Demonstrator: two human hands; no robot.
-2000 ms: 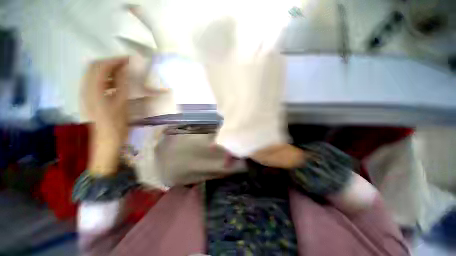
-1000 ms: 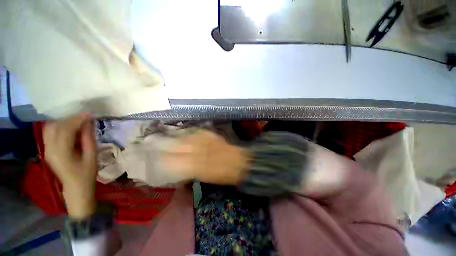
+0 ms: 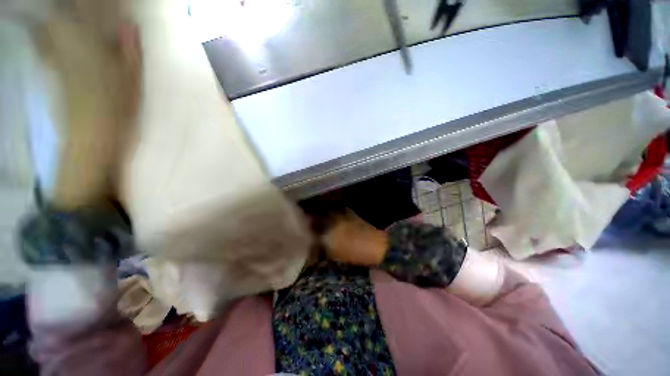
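A cream fabric panel [image 3: 198,161] lies across the left side of the table and hangs over its front edge towards my lap. My left hand [image 3: 92,95] is at the upper left, strongly blurred, beside the panel's left side; its fingertips are not clear. My right hand [image 3: 355,239] is below the table edge at the panel's lower right corner. It grips the fabric there, with its fingertips in shadow.
Tweezers [image 3: 398,37] and black thread snips [image 3: 446,13] lie on the metal machine bed [image 3: 316,48]. The table's front edge [image 3: 455,126] slants up to the right. Cream pieces [image 3: 547,191] drape over a red basket at right. Crumpled cloth [image 3: 147,294] lies lower left.
The view has tilted and shifted. The panel now reaches over the table edge towards my lap. My left hand has moved up over the table, and my right hand has moved to the panel's corner.
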